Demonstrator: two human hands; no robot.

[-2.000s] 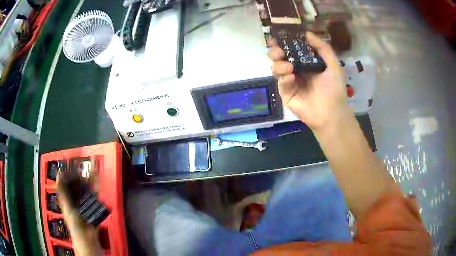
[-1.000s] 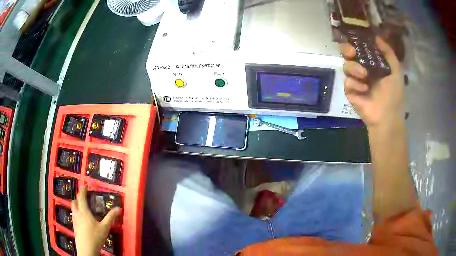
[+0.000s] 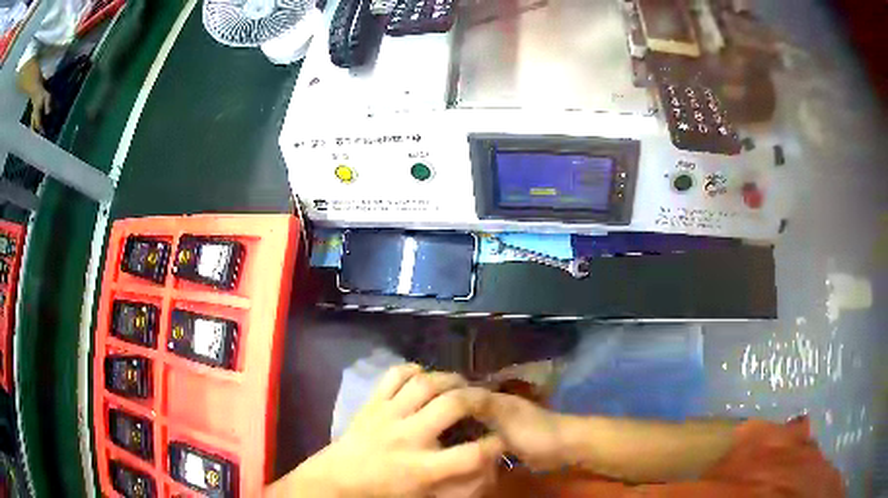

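My left hand [image 3: 404,443] and my right hand [image 3: 521,423] are together above my lap, low in the middle. A dark flip phone [image 3: 462,431], mostly hidden by the fingers, is between them. My left hand is closed around it; the right fingers touch it or the left hand, and their grip is hidden. The red-orange tray [image 3: 279,331] at the left holds closed flip phones [image 3: 206,337]; the third pocket of its right column is empty. An opened phone [image 3: 699,117] is in the tester's right fixture, its keypad hanging over the front edge.
The white tester [image 3: 380,131] with a control display [image 3: 555,183] stands beyond my hands. A smartphone [image 3: 409,263] and a wrench [image 3: 545,257] lie below it. Another keypad [image 3: 421,15] shows at the tester's upper left. A fan [image 3: 255,15] is at the top. A person's hand [image 3: 37,97] is far left.
My right hand has left the phone at the right fixture and come down to my lap. My left hand has moved right from the tray, taking a phone from its now empty pocket.
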